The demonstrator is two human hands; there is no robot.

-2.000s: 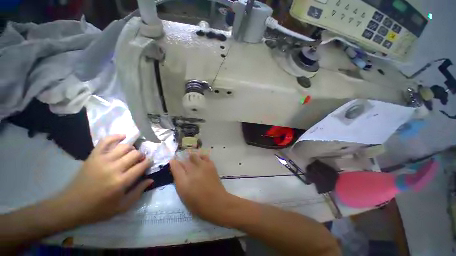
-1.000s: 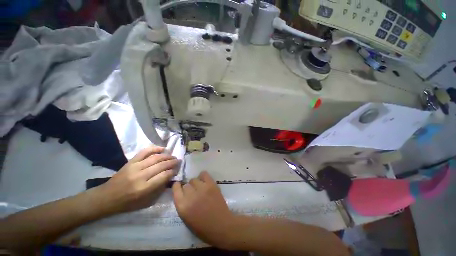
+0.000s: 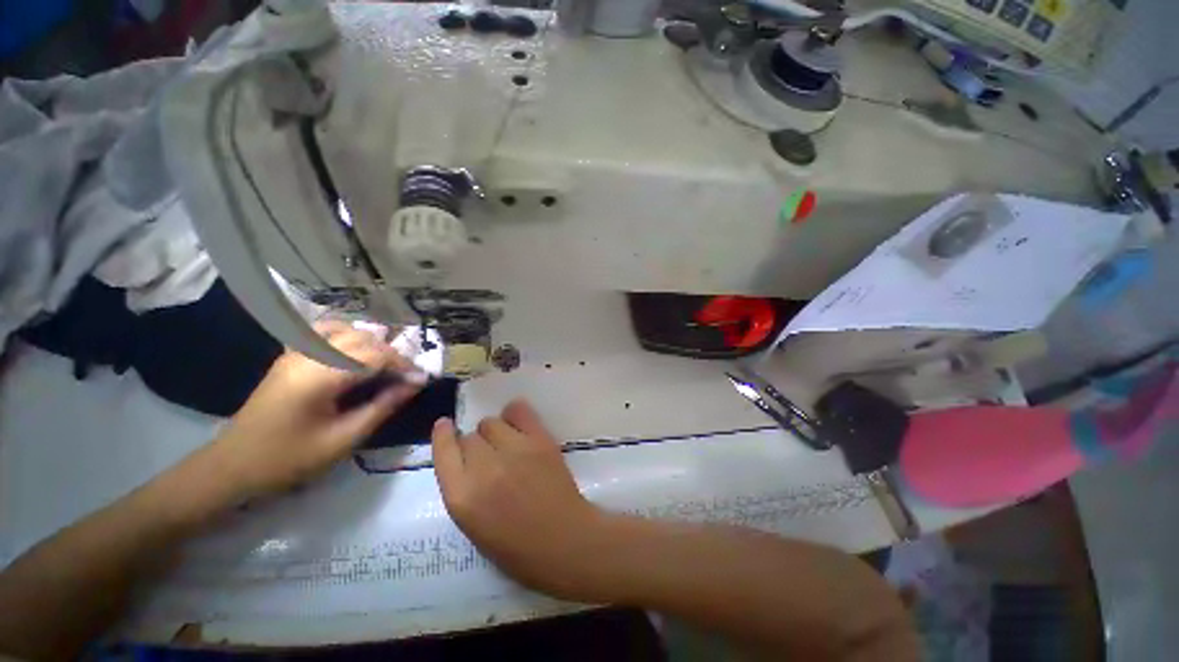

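Note:
The black cloth (image 3: 194,349) lies left of the needle, with light grey and white lining (image 3: 162,265) behind it. A small black piece (image 3: 414,420) lies flat below the presser foot (image 3: 427,339), between my hands. My left hand (image 3: 304,407) pinches a dark edge of the cloth beside the foot, thumb and fingers together. A bit of white lining shows by its fingertips. My right hand (image 3: 511,485) rests on the bed with fingers bent, its fingertips at the right edge of the black piece. The needle tip is hard to make out.
The cream machine head (image 3: 608,168) spans the view. Snips (image 3: 778,411) and a pink object (image 3: 989,453) with a dark end lie at the right. A white paper slip (image 3: 957,272) hangs on the arm. A red item (image 3: 737,321) sits in the dark recess. The lamp (image 3: 213,194) is at the left.
My view has moved closer to the needle area. My left hand has gone from lying flat on the white lining to pinching the cloth edge. The small black piece now shows between my hands.

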